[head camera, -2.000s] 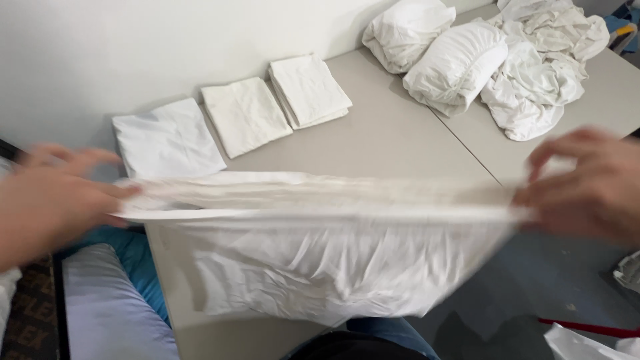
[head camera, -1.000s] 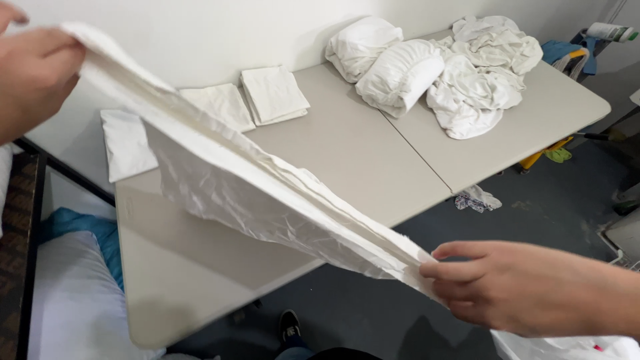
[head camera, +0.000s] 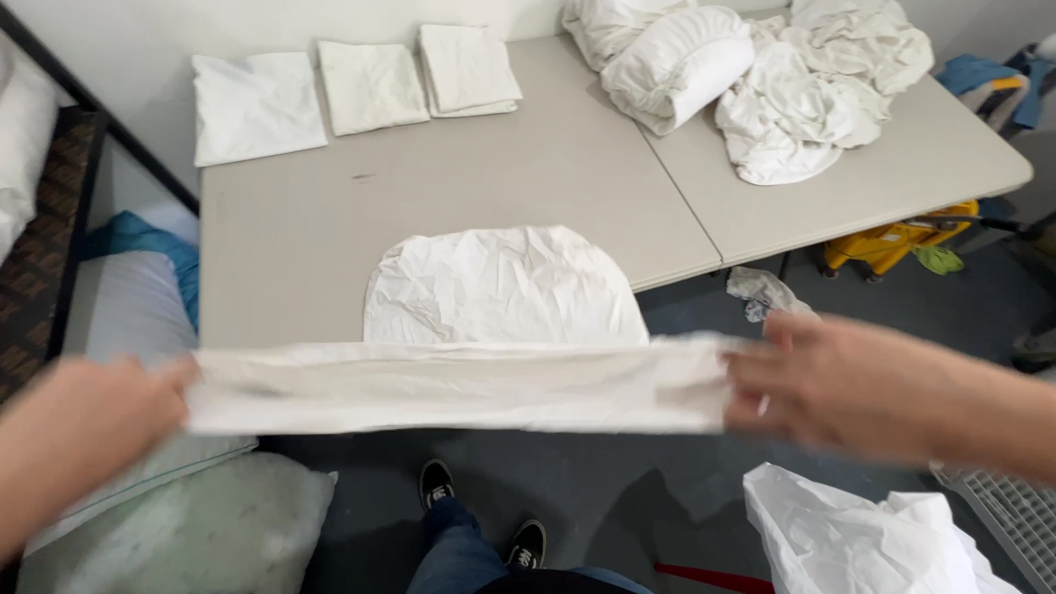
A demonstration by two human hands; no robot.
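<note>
A white cloth (head camera: 503,289) is stretched level between my two hands, its near edge in a flat band and its rounded far part lying on the grey folding table (head camera: 280,239). My left hand (head camera: 124,412) grips the band's left end, and my right hand (head camera: 792,388) grips the right end; both are blurred. Three folded white cloths, the left one (head camera: 260,107), the middle one (head camera: 374,87) and the right one (head camera: 470,70), lie in a row by the wall.
Bundled white cloths (head camera: 681,62) and a crumpled white heap (head camera: 808,99) lie on the table's far right. Pillows (head camera: 190,528) are at the lower left beside a dark frame. A white plastic bag (head camera: 866,536) stands lower right; a yellow wheeled bucket (head camera: 899,239) is under the table.
My left hand has come down from the upper left, and the slanting cloth is now level, its far part on the table. My hands still hold its ends. The view has tilted down.
</note>
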